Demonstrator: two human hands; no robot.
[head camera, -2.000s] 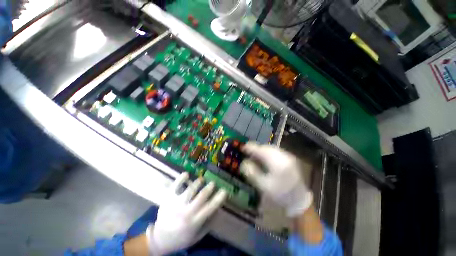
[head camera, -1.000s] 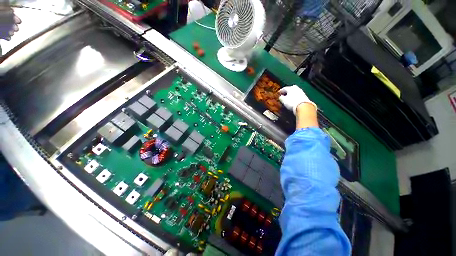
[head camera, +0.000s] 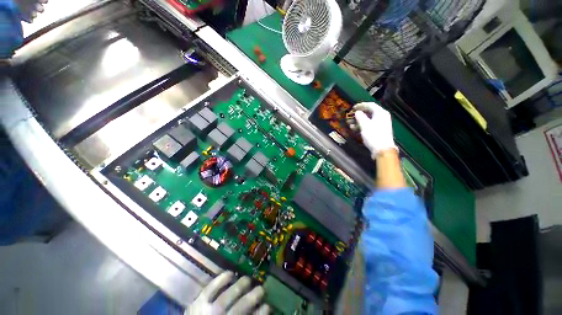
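The large green circuit board (head camera: 246, 197) lies in its carrier, with a toroidal coil (head camera: 215, 170), grey blocks and a dark coil block (head camera: 308, 258) on it. My right hand (head camera: 374, 129), in a white glove, is over the right part of the black tray of orange components (head camera: 333, 107). Its fingertips are bent together at the parts; whether they grip one is too blurred to tell. My left hand (head camera: 228, 298), in a white glove, rests at the near rail beside the board's lower edge, fingers slightly apart, cut off by the bottom edge of the picture.
A white fan (head camera: 310, 27) stands on the green shelf (head camera: 249, 40), with loose orange pieces near it. The tray of green strips (head camera: 418, 175) is partly behind my right sleeve. A silver conveyor rail (head camera: 271, 92) runs between board and shelf. Another person's hand shows at top left.
My right hand went from the board's coil block to the orange tray, and its fingers have shifted slightly there since. My left hand moved off the board to the near rail.
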